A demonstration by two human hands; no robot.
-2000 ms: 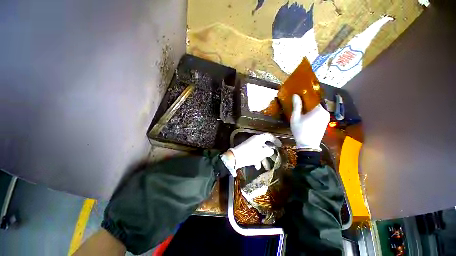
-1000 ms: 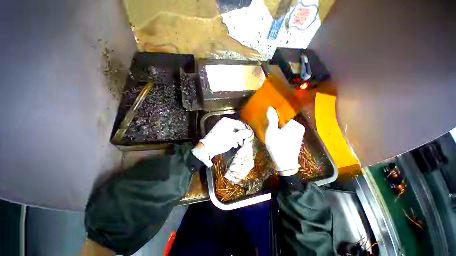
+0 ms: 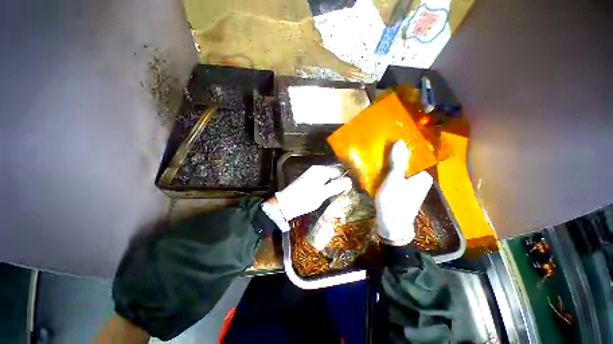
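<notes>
My right hand (image 3: 401, 195), in a white glove, holds a square orange shield sheet (image 3: 380, 138) with the thumb on its face, above the back of the wire tray (image 3: 326, 280). My left hand (image 3: 310, 193), also gloved, is over the tray's left part, fingers bent towards the sheet; I cannot tell whether it holds anything. A silver-white crumpled cloth or foil (image 3: 327, 225) lies below it on copper wire offcuts (image 3: 308, 259). The solder pot (image 3: 322, 104) shows a bright surface behind the tray.
A black dross tray (image 3: 222, 144) with a tan stick (image 3: 191, 144) stands left of the pot. A small black box with a red light (image 3: 443, 101) is at right. An orange-yellow guard strip (image 3: 464, 188) runs along the right panel. A conveyor belt (image 3: 531, 275) carries coils at lower right.
The sheet was lifted beside the solder pot, then came down over the wire tray, and now lies more face-on to me. My left hand stays over the tray. The camera view has shifted.
</notes>
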